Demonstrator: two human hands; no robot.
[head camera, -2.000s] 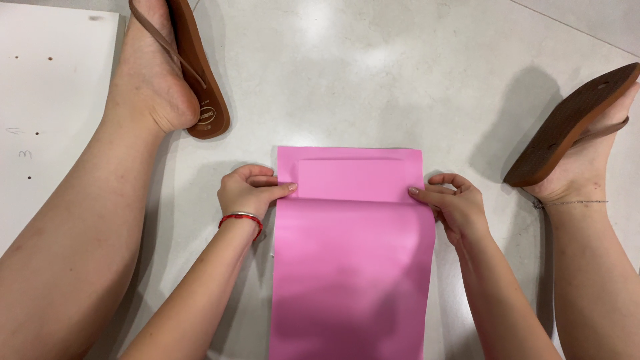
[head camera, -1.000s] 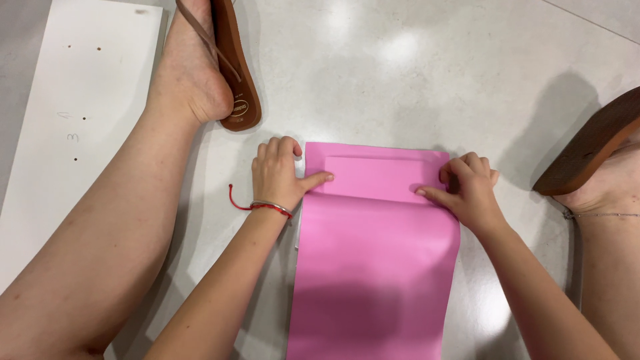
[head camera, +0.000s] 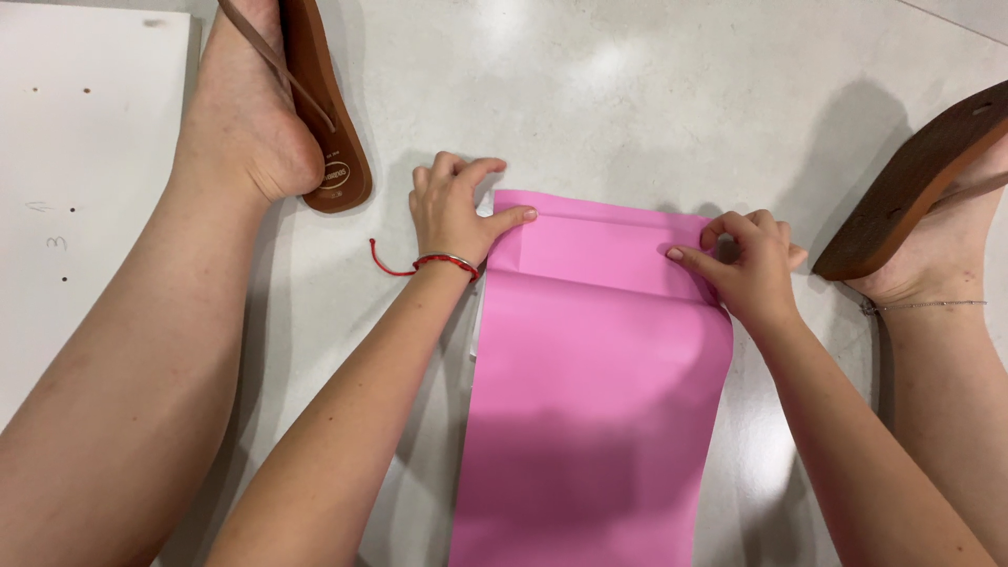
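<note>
A long pink sheet (head camera: 591, 378), smooth like paper or vinyl, stretches from mid-view down past the bottom edge. Near its far end a rectangular outline shows, as of something flat beneath, with a crease across below it. A sliver of a white object (head camera: 476, 331) peeks out under the left edge. My left hand (head camera: 453, 209), with a red cord bracelet, rests its thumb on the far left corner, fingers spread off the sheet. My right hand (head camera: 744, 268) pinches the far right edge between thumb and index finger.
My legs lie on both sides, with a brown flip-flop (head camera: 346, 169) at the left and another brown flip-flop (head camera: 906, 189) at the right. A white board (head camera: 94, 165) with small holes and pencil marks lies far left on the pale, glossy floor (head camera: 591, 94).
My left fingers have spread away from the sheet's edge, where they gripped it two seconds ago; the thumb stays on the pink surface. The right hand remains at the right edge.
</note>
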